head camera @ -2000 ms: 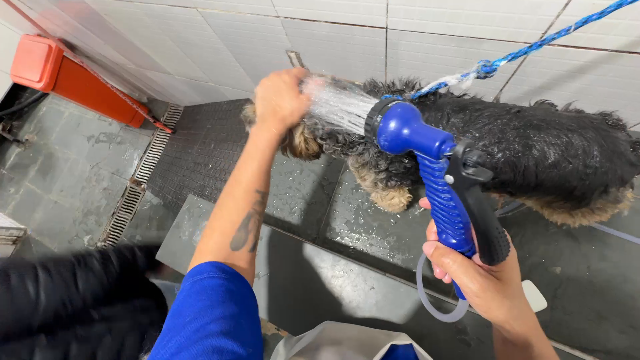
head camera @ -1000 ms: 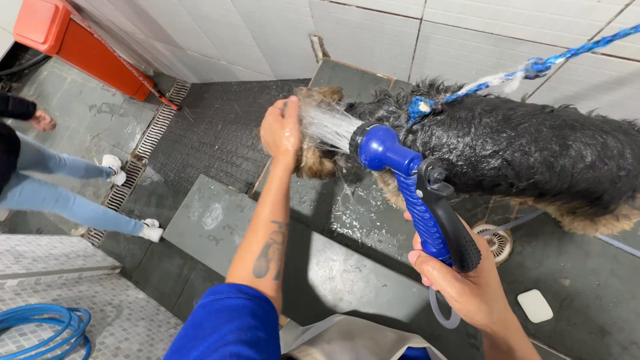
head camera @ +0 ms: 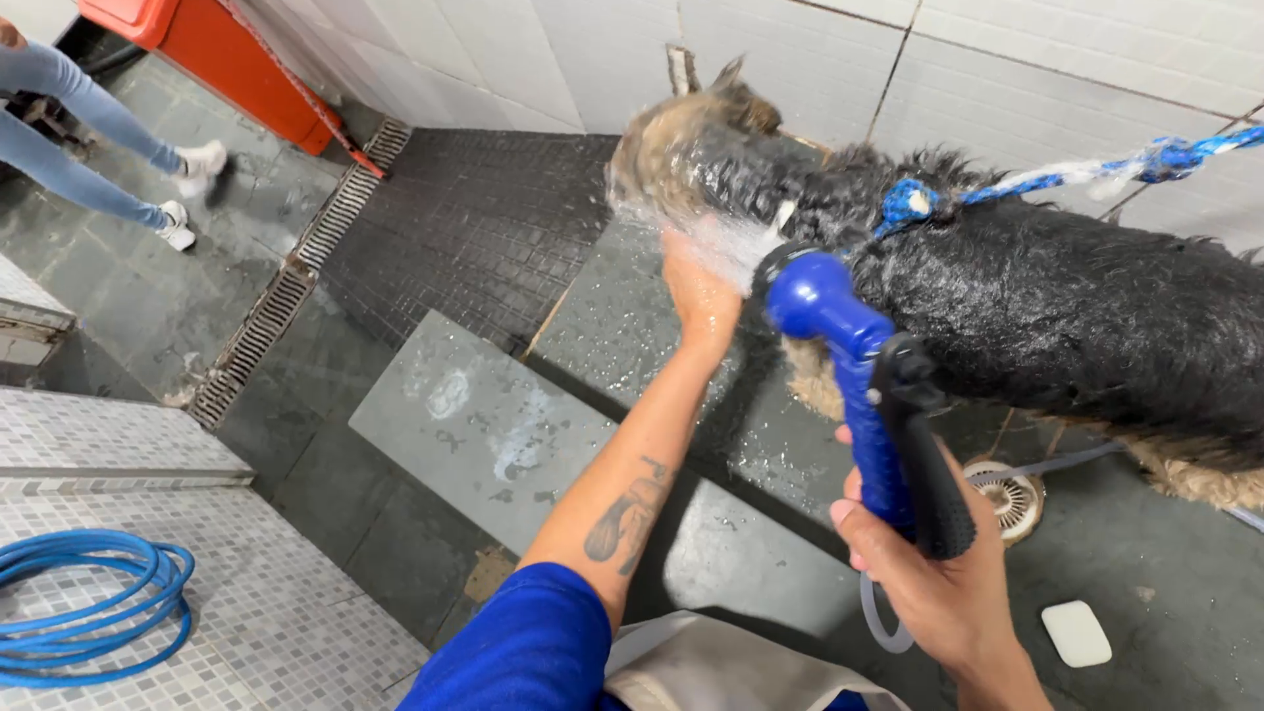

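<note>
A wet dog point(head camera: 1066, 306) with black and tan fur stands along the tiled wall, its head at the left. Around its neck is a blue and white rope point(head camera: 1076, 178) running off to the right. My right hand point(head camera: 928, 573) grips a blue hose spray nozzle point(head camera: 839, 306) with a black lever. Water sprays from the nozzle over the dog's muzzle and throat. My left hand point(head camera: 701, 286) is under the dog's head in the spray, its fingers hidden by water and fur. A white bar of soap point(head camera: 1076, 633), or a similar block, lies on the slate surface.
A round drain cover point(head camera: 1007, 502) lies below the dog. At left are a slate ledge point(head camera: 474, 425), a floor grate point(head camera: 267, 326), a red bin point(head camera: 237, 69) and a coiled blue hose point(head camera: 148, 602) on mosaic tiles. A person in jeans point(head camera: 89, 138) stands at the upper left.
The dog's head has lifted and turned up toward the wall. My left hand has moved from the top of its head to beneath it. The person at the left has moved toward the bin.
</note>
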